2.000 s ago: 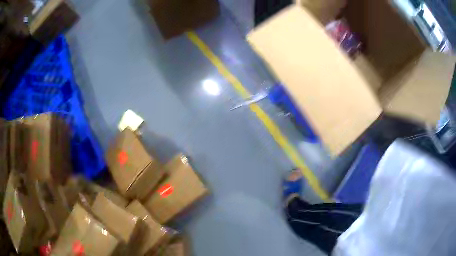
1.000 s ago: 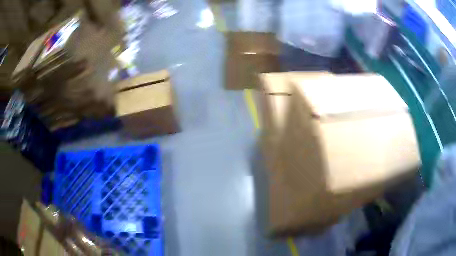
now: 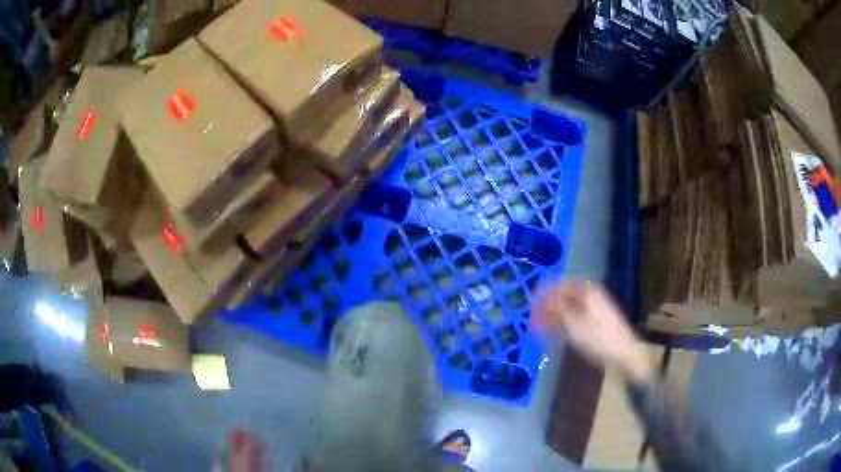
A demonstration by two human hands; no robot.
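Brown sealed cartons [image 3: 198,120] with orange-red stickers are stacked on the left part of a blue plastic pallet [image 3: 452,217]. My right hand [image 3: 590,323] is blurred, over the pallet's lower right edge, with a dark sleeve behind it. Whether it holds anything cannot be made out. My left hand [image 3: 244,454] is small, blurred and cut off by the bottom edge, lower left of the pallet. Its fingers cannot be read. Neither hand visibly touches a carton.
Flattened cardboard [image 3: 701,212] stands stacked at the right, with a black crate [image 3: 636,51] behind. A brown carton [image 3: 613,415] lies below my right hand. My leg [image 3: 378,387] is beside the pallet's near edge. A yellowish paper [image 3: 211,371] lies on the floor at left.
The view has swung from the aisle, a person in pale clothing and a large carton to the stacked cartons and pallet. Both my hands and my leg have come into view.
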